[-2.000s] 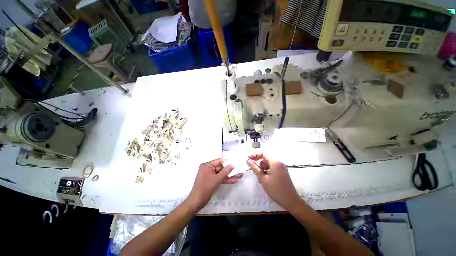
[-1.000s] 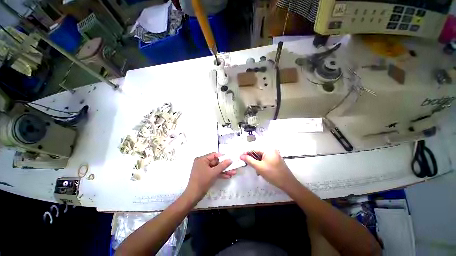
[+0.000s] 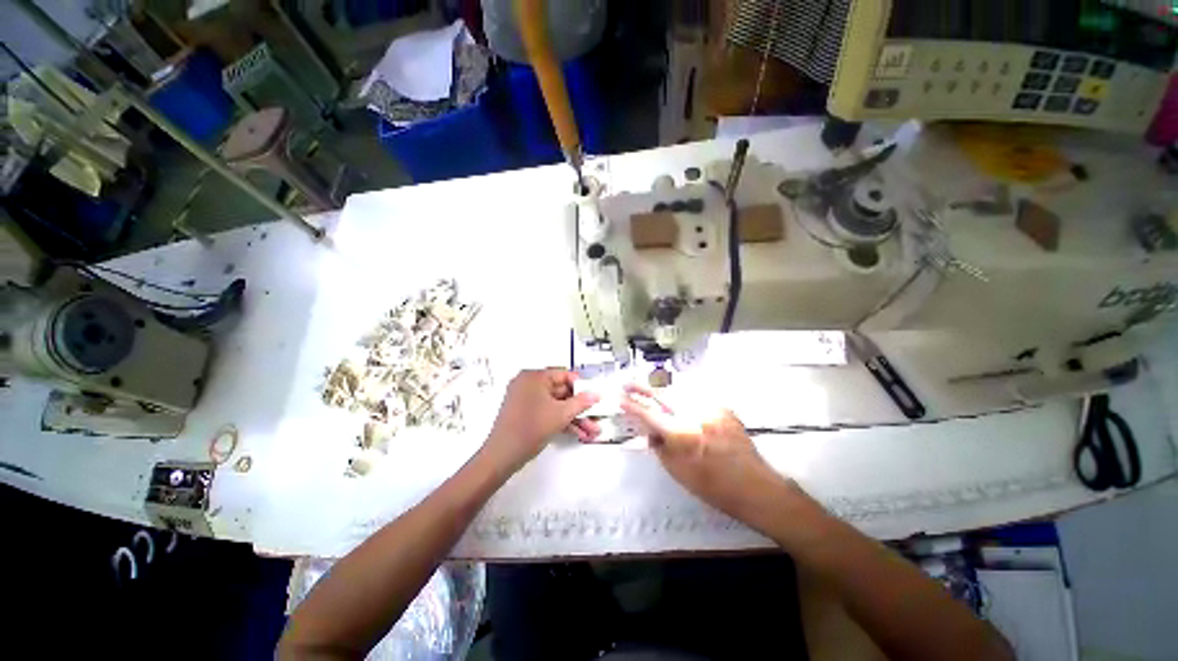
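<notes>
My left hand (image 3: pixel 540 411) and my right hand (image 3: pixel 698 446) are close together in front of the needle area of the cream sewing machine (image 3: pixel 801 278). Their fingertips pinch a small white fabric piece (image 3: pixel 607 398), washed out by the bright light. The presser foot area (image 3: pixel 656 351) is just behind my right fingertips. I cannot tell whether the piece is under the foot. A loose heap of small cream and brownish fabric pieces (image 3: pixel 413 355) lies on the white table to the left.
Snips (image 3: pixel 888 375) lie right of the needle, and black-handled scissors (image 3: pixel 1107 443) lie far right. A second machine (image 3: pixel 110 342) and a small box (image 3: pixel 180 496) are at the left. A control panel (image 3: pixel 1008 65) is above. A blue bin (image 3: pixel 446 140) stands behind.
Both hands have moved forward, closer to the needle, with the white piece between them. My right hand has flattened, with its fingers stretched toward the presser foot.
</notes>
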